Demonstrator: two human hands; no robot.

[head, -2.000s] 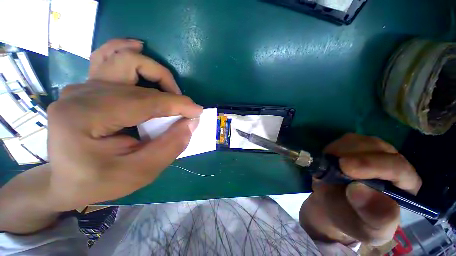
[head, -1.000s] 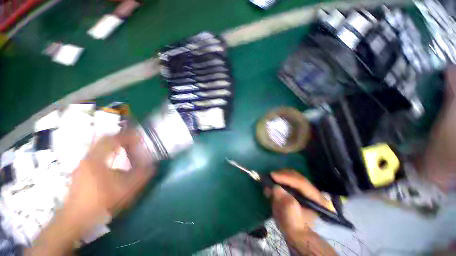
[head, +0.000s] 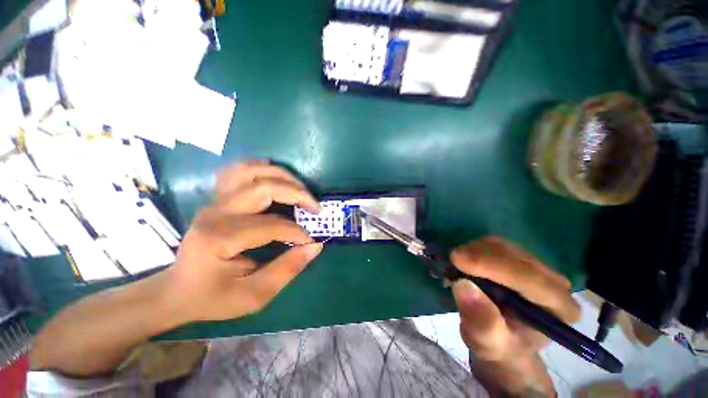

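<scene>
A phone housing with its board [head: 388, 216] lies flat on the green mat in front of me, white-and-blue half on the left, silvery half on the right. My left hand [head: 252, 237] grips its left end between fingers and thumb. A thin line, perhaps solder wire, shows near my left thumb. My right hand [head: 504, 299] holds the soldering iron [head: 528, 307] like a pen. Its tip is at the narrow blue strip of solder pads [head: 353, 221] in the middle of the phone. I cannot tell whether the tip touches.
A pile of white LCD modules [head: 128, 233] spreads over the left. Stacked phone housings [head: 439, 66] lie at the top. A round tan-greenish pot [head: 594, 148] stands at the right, beside a black box-like holder [head: 652, 233].
The hands and iron have come to a phone housing at the middle of the mat, where the left hand now grips it. The view has moved closer and is sharper.
</scene>
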